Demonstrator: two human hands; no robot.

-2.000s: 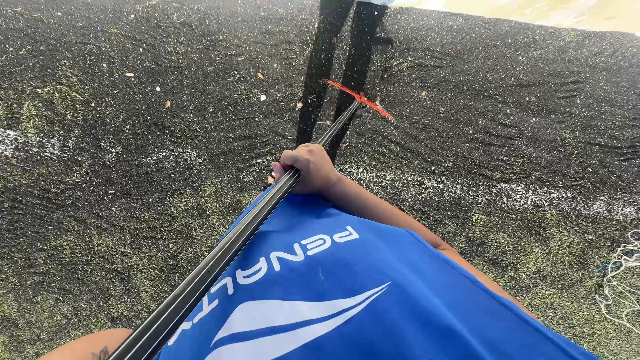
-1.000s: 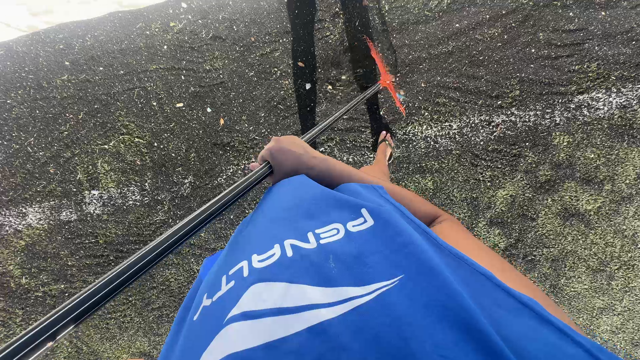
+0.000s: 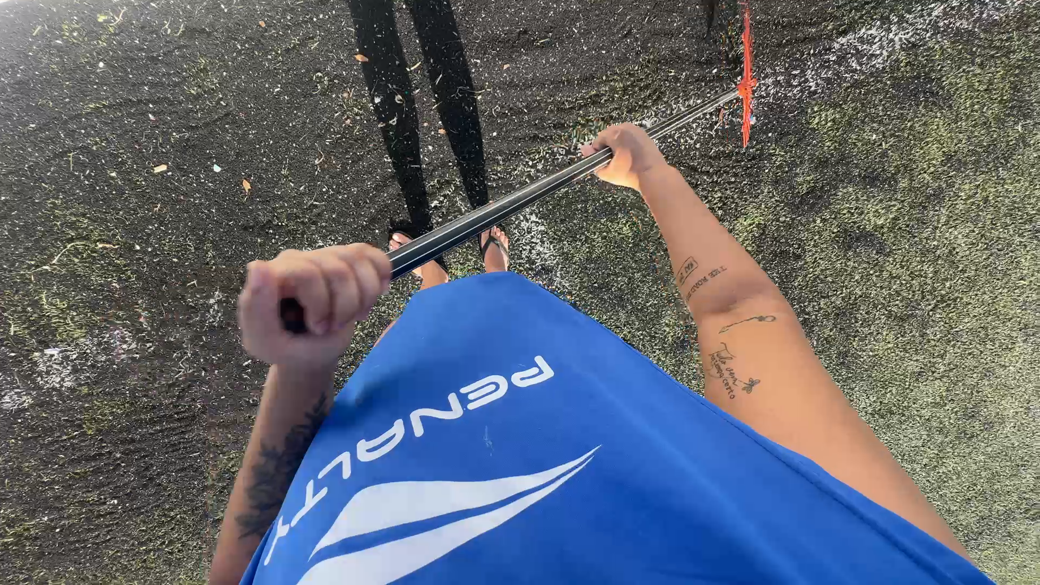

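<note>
A long dark pole (image 3: 496,210) with pale stripes slants up to the right across my body. Around its lower left end my left hand (image 3: 315,305) is closed, with the pole's end showing in the fist. Farther along, my right hand (image 3: 624,154) grips the same pole. At the far end is a narrow red-orange head (image 3: 747,81), close to the ground; whether it touches the turf cannot be told. The head looks like that of a broom or rake seen edge-on.
Worn artificial turf (image 3: 910,244) with dark granules surrounds my feet (image 3: 494,244) in flip-flops. Small dry leaves (image 3: 246,187) and pale bits lie scattered. A white line (image 3: 894,41) crosses at the upper right. Two long leg shadows (image 3: 443,89) stretch away from me.
The pole and its red-orange head have swung to the right. My left hand, out of view one second ago, now shows on the pole's near end. My right hand has moved right.
</note>
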